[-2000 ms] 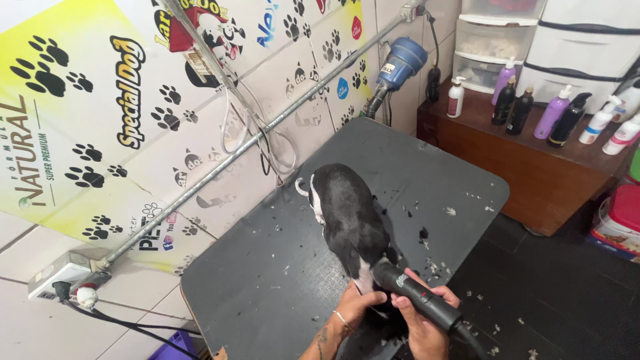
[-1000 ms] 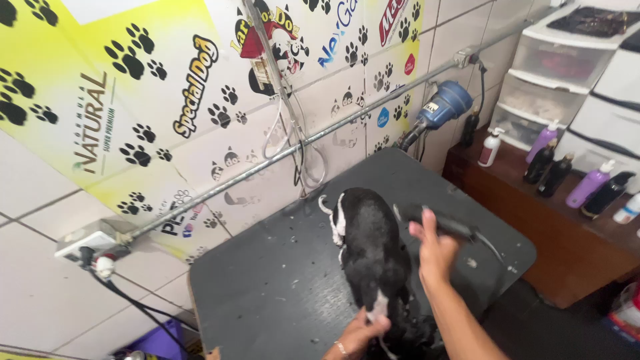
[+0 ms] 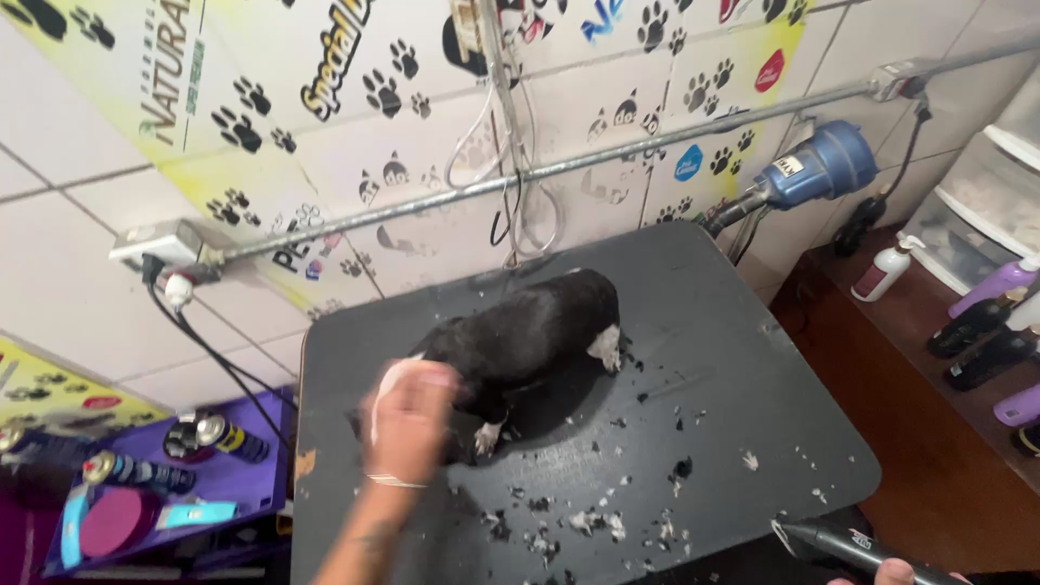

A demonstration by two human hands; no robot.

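A small black dog with white paws [image 3: 528, 325] stands on the dark grooming table [image 3: 707, 309], its head toward the left. My left hand [image 3: 413, 414], blurred, is over the dog's head and neck; whether its fingers grip anything cannot be told. At the bottom right edge, my right hand [image 3: 894, 571] holds a black corded hair clipper or dryer-like tool [image 3: 845, 544], partly cut off by the frame. Tufts of black and white hair [image 3: 597, 524] lie scattered over the table's near side.
A purple tray [image 3: 260, 479] with spray cans and brushes is at left. Pump bottles [image 3: 886, 268] stand on a brown cabinet [image 3: 918, 455] at right. A metal rail [image 3: 617, 150] with hanging cords, a power outlet [image 3: 162, 244] and a blue dryer [image 3: 821, 166] line the tiled wall.
The dog has turned from facing me to lying crosswise to the view, head left. My left hand has moved to its head; my right hand has moved with the black tool to the table's near right corner.
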